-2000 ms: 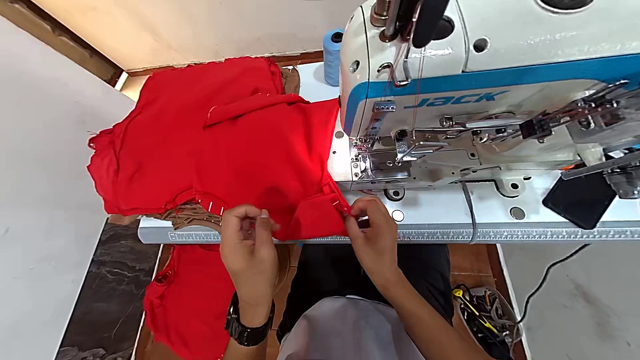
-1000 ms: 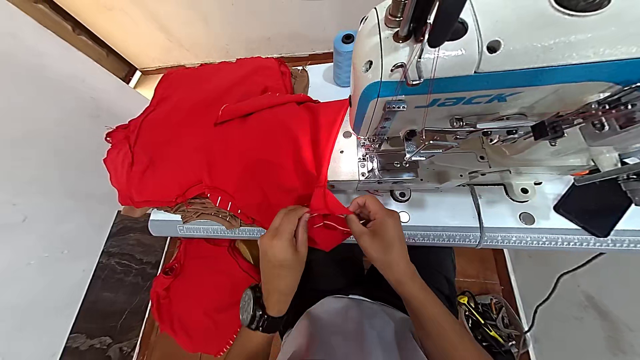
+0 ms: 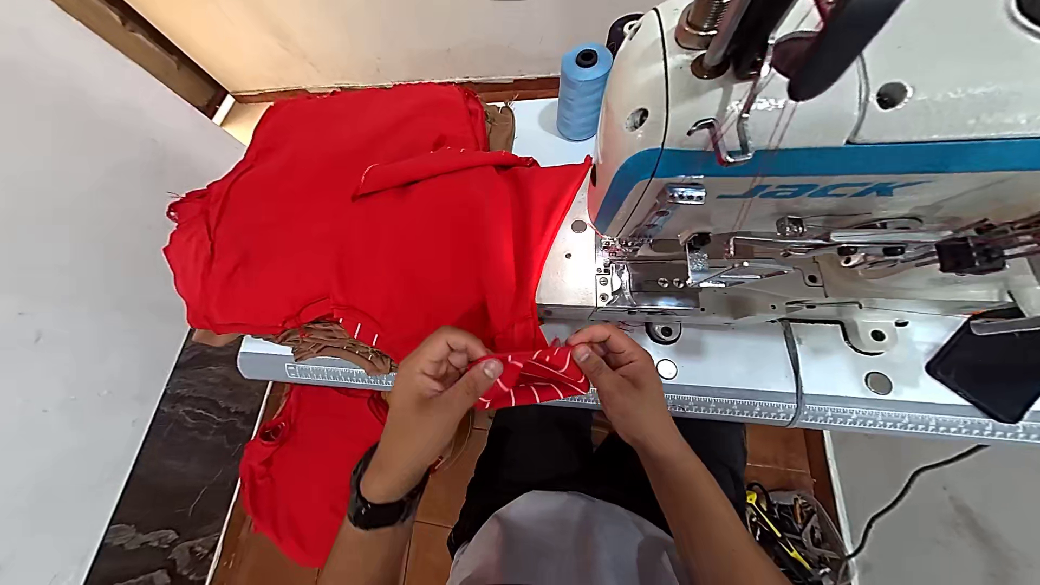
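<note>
A red fabric garment (image 3: 390,252) with pale stitching along its seams lies over the left part of the sewing table. At the table's front edge, my left hand (image 3: 443,390) pinches a stitched edge of the red cloth between thumb and fingers. My right hand (image 3: 621,378) grips the same small section on its other side, so folds with pale thread lines show between the two. Just behind the hands is the white and blue Jack industrial sewing machine (image 3: 812,203), its needle area close to the garment's right edge.
A light blue thread cone (image 3: 583,93) stands at the back beside the machine head. Brown fabric (image 3: 333,345) shows under the red cloth, and more red cloth (image 3: 305,475) hangs below the table. A black pad (image 3: 987,366) lies at the right; a container of tools (image 3: 792,528) is low right.
Both hands have lifted and turned the garment's near corner, which lay flatter at the table edge in the oldest frame. Its inner side with rows of pale stitches now shows between them.
</note>
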